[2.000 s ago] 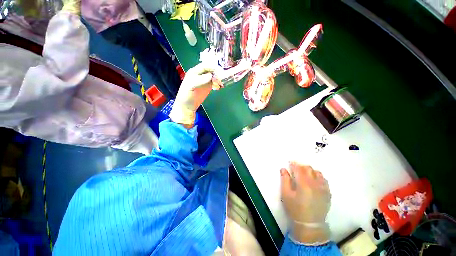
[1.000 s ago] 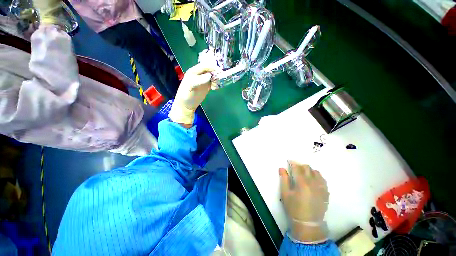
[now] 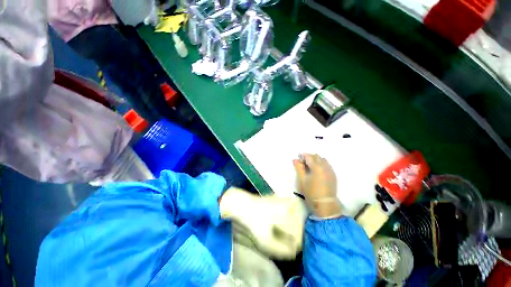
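The clear balloon-dog-shaped LED figure (image 3: 258,53) stands unlit on the green bench, beside other clear figures at the top. My left hand (image 3: 269,224), in a pale glove, is blurred beside my right forearm; whether it holds anything is unclear. My right hand (image 3: 318,185) rests on the white sheet (image 3: 274,143) with thumb and fingers close together. A small dark bit shows at its fingertips, too small to name. A thin dark piece lies beside the right wrist. Two small black parts (image 3: 346,135) lie on the sheet.
A solder wire reel (image 3: 330,104) stands at the sheet's top edge. A red plastic bag (image 3: 402,178) with white pieces and black parts lie at right. A round dish (image 3: 392,259) is at lower right. A blue bin (image 3: 173,147) and a seated person's sleeve are at left.
The figure went from red to unlit. My left hand has let go of it and moved down beside my right forearm. The view has shifted, and fewer small parts show on the sheet.
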